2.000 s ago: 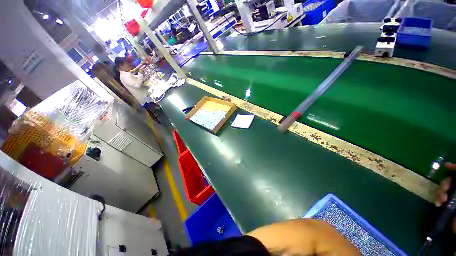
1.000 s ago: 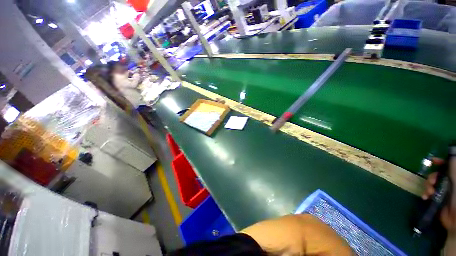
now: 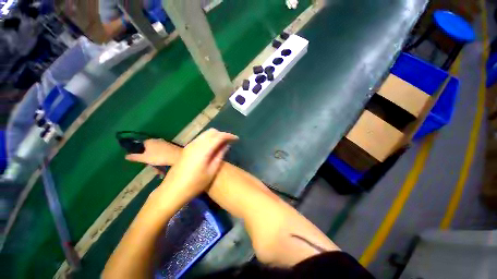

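My right hand [image 3: 154,152] is around a black screwdriver [image 3: 131,144] at the belt's near edge; its bit is hard to make out. My left hand [image 3: 204,155] is above my right forearm, fingers pointing right; whether it holds anything is unclear. A long white bar [image 3: 252,99] lies on the green bench beyond my hands, with several small black pieces on it and a few beside it. A blue tray [image 3: 214,218] full of tiny silvery screws is below my hands, partly covered by my left arm.
A metal post [image 3: 204,60] stands beside the white bar. A blue bin [image 3: 403,68] with cardboard inside is right of the bench, near a blue stool [image 3: 454,25]. A long strip [image 3: 56,210] lies across the belt at left. Another person's arm [image 3: 113,26] shows at upper left.
The view has swung right, bringing the white bar and cardboard-filled bin into sight. Both my hands are now in view, with my left hand above my right forearm. The screwdriver is still in my right hand.
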